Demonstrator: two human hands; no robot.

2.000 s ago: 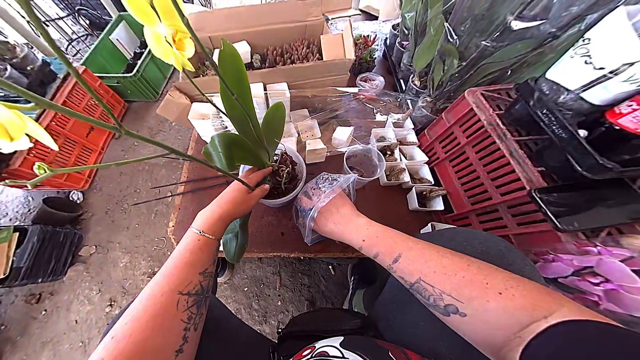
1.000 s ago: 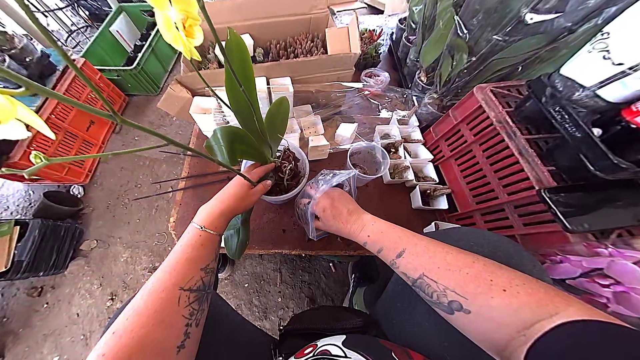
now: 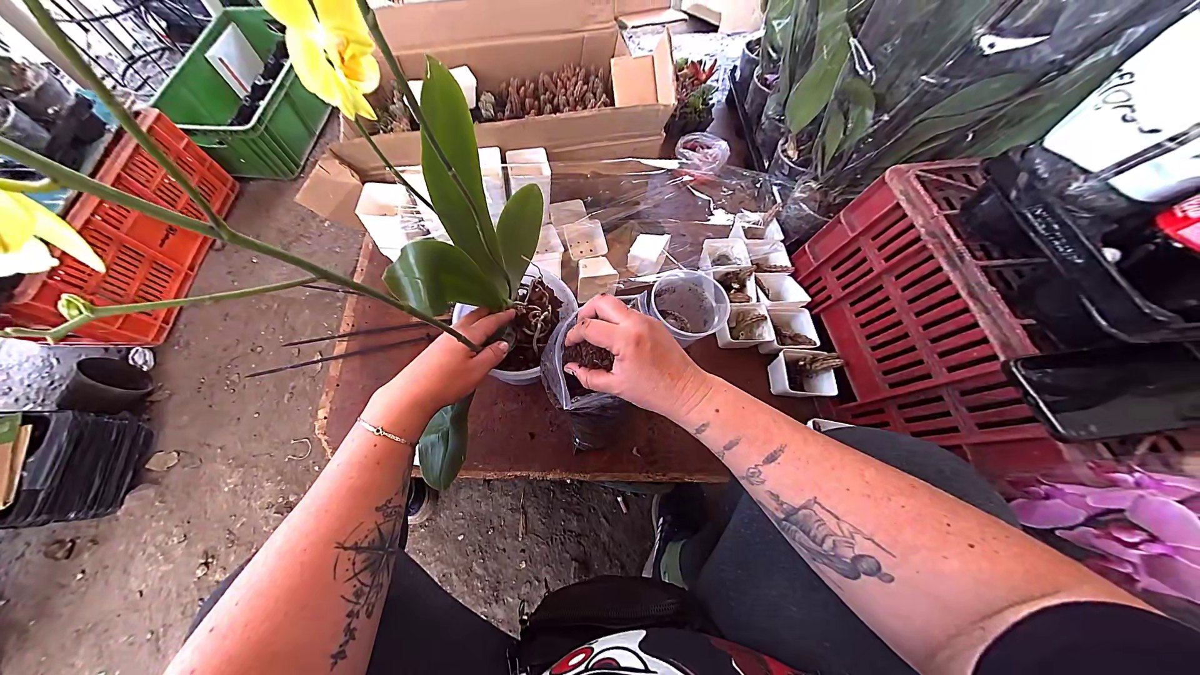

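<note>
My left hand (image 3: 459, 361) grips the base of a yellow-flowered orchid (image 3: 459, 178), whose bark and roots fill a white plastic pot (image 3: 568, 292). Right beside that pot stands a clear plastic bag (image 3: 589, 412) with dark substrate low inside. At the bag's mouth my right hand (image 3: 637, 352) holds a clump of dark potting substrate (image 3: 589, 355) in its fingertips. A clear plastic cup (image 3: 689, 305) with some residue in it is just beyond my right hand. Small white square pots (image 3: 776, 291) with small plants stand to its right.
Beyond the brown table (image 3: 487, 450) lies a cardboard box (image 3: 562, 131) of succulents. A red plastic crate (image 3: 900, 309) borders the right side, near pink orchid flowers (image 3: 1125, 516). Orange (image 3: 169, 244) and green (image 3: 248, 141) crates stand at left. Thin dark sticks (image 3: 347, 354) jut over the table's left edge.
My right hand has come up out of the plastic bag and now holds dark substrate at its mouth. My left hand has stayed at the orchid's base.
</note>
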